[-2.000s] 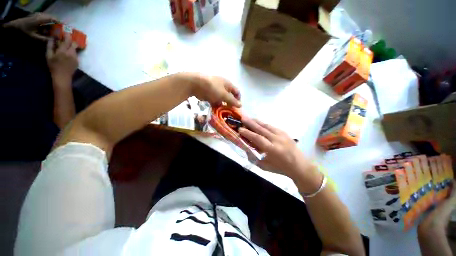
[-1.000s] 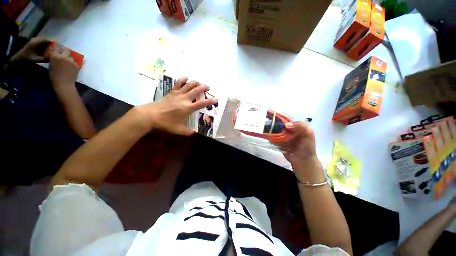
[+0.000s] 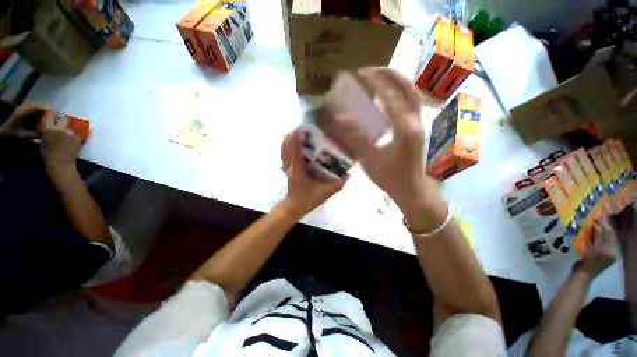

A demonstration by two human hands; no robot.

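Note:
A retail box [image 3: 325,155] is held upright and tilted above the table in front of me, its white picture face towards me. My left hand [image 3: 307,178] grips its lower left side. My right hand [image 3: 391,129] is raised at its upper right and blurred, with its fingers on a pale, blurred panel or insert [image 3: 356,108] at the box's top. I cannot tell whether that is a flap or the clear tray. The orange cable does not show.
A brown shipping carton [image 3: 328,52] stands open behind the box. Orange retail boxes stand at the back left [image 3: 216,35], back right [image 3: 445,59] and right [image 3: 455,136]. A yellow sheet [image 3: 188,132] lies left. Neighbours' hands hold an orange box [image 3: 73,125] at left and a row of boxes [image 3: 583,199] at right.
The retail box has been lifted from the table edge and stood up. The cable pack my right hand held beside it is no longer visible. Both hands have come together at the box.

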